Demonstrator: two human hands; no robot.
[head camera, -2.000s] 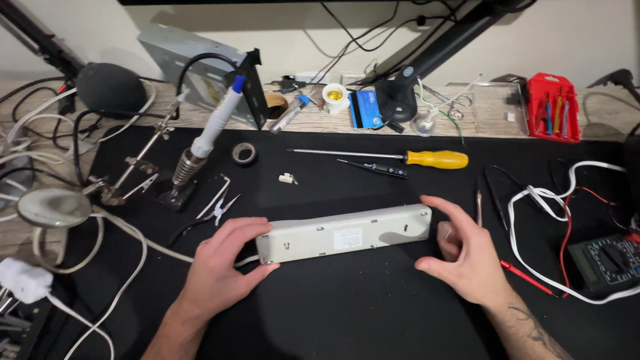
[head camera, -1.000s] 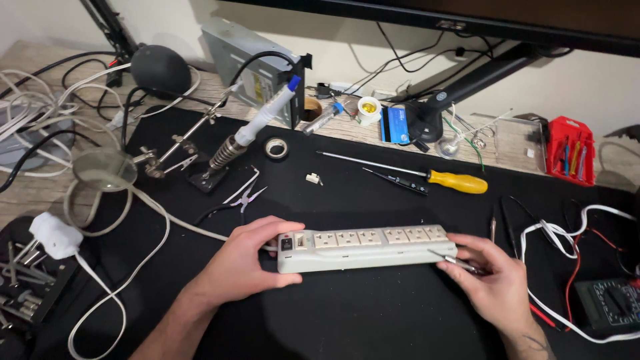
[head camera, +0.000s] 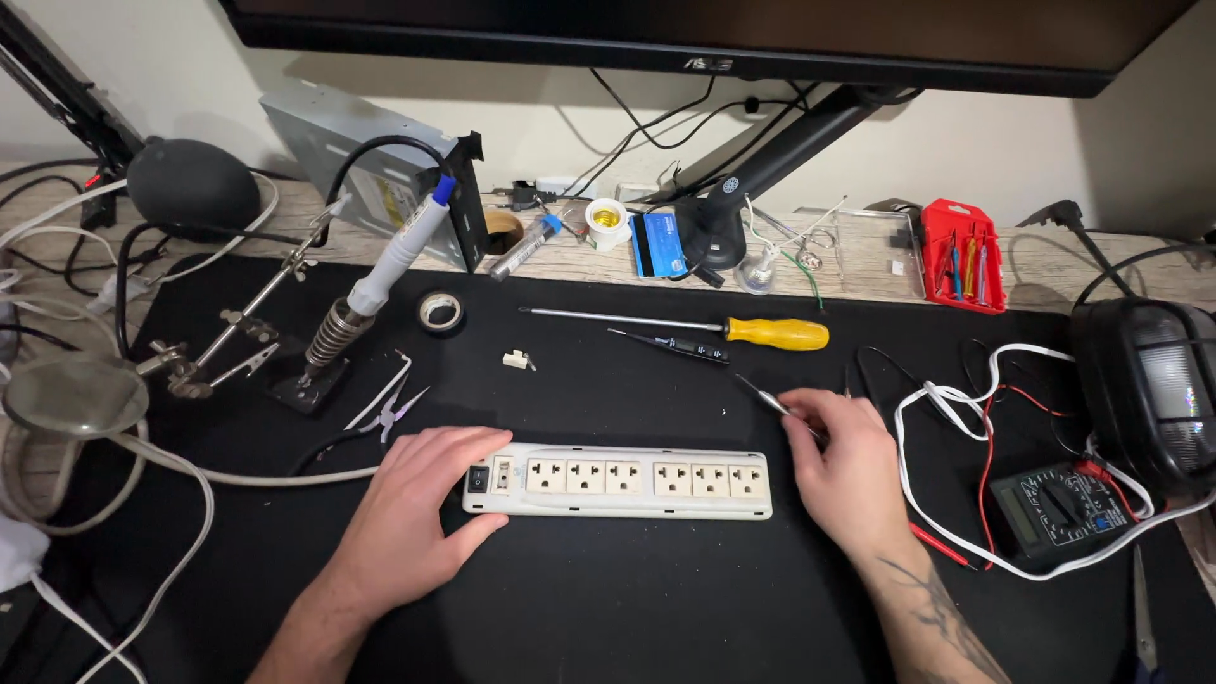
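Note:
A white power strip (head camera: 617, 482) lies on the black mat with its sockets facing up and a black rocker switch at its left end. My left hand (head camera: 418, 503) grips that left end between thumb and fingers. Just past the strip's right end, my right hand (head camera: 841, 456) holds a slim metal screwdriver (head camera: 762, 393), its tip pointing up and left. Above the strip sits a small white plastic piece (head camera: 518, 360). A yellow-handled screwdriver (head camera: 777, 333) and a black voltage tester pen (head camera: 670, 345) lie farther back.
At left are pliers (head camera: 388, 415), a soldering iron (head camera: 385, 252) in its stand, a helping-hands magnifier (head camera: 76, 394) and electrical tape (head camera: 440, 312). At right are a multimeter (head camera: 1059, 508), white cable, test leads and a red tool case (head camera: 961, 255). A monitor (head camera: 708, 65) overhangs the back.
The power strip has turned from its underside to sockets up and now lies on the mat. My right hand has come off its right end, holding the slim screwdriver.

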